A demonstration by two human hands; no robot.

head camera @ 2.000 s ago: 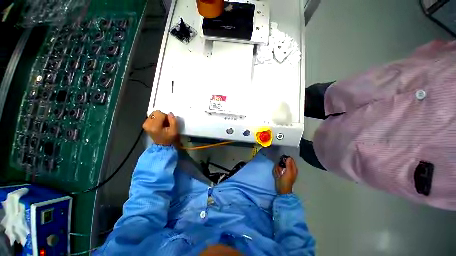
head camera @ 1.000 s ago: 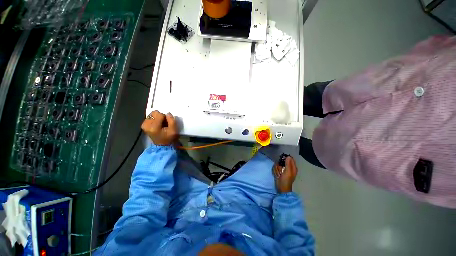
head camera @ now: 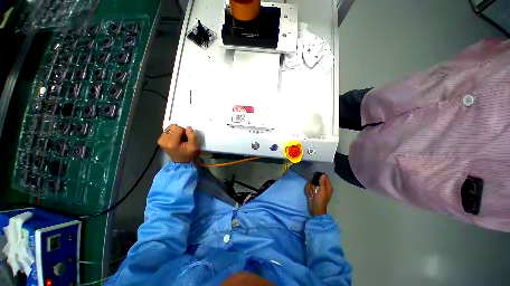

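My right hand (head camera: 319, 195) is above my right thigh, to the right of centre, with its fingers closed on a small black workpiece (head camera: 317, 179). My left hand (head camera: 179, 143) rests at the front-left corner of the white machine bed (head camera: 223, 95). Its fingers are curled; whether they hold anything is hidden. At the back of the bed a black fixture (head camera: 268, 28) sits on a white plate, with the orange dispensing head (head camera: 245, 9) over it.
A blister tray (head camera: 100, 139) with black parts lies on the green mat at left. A blue controller box (head camera: 58, 254) carries a white wipe (head camera: 18, 243). Crumpled wipes (head camera: 313, 51) lie on the bed. The emergency stop (head camera: 293, 151) is on the front edge. A pink-smocked person (head camera: 425, 134) stands at right.
The black fixture has shifted slightly relative to the orange head. My hands have stayed in nearly the same places.
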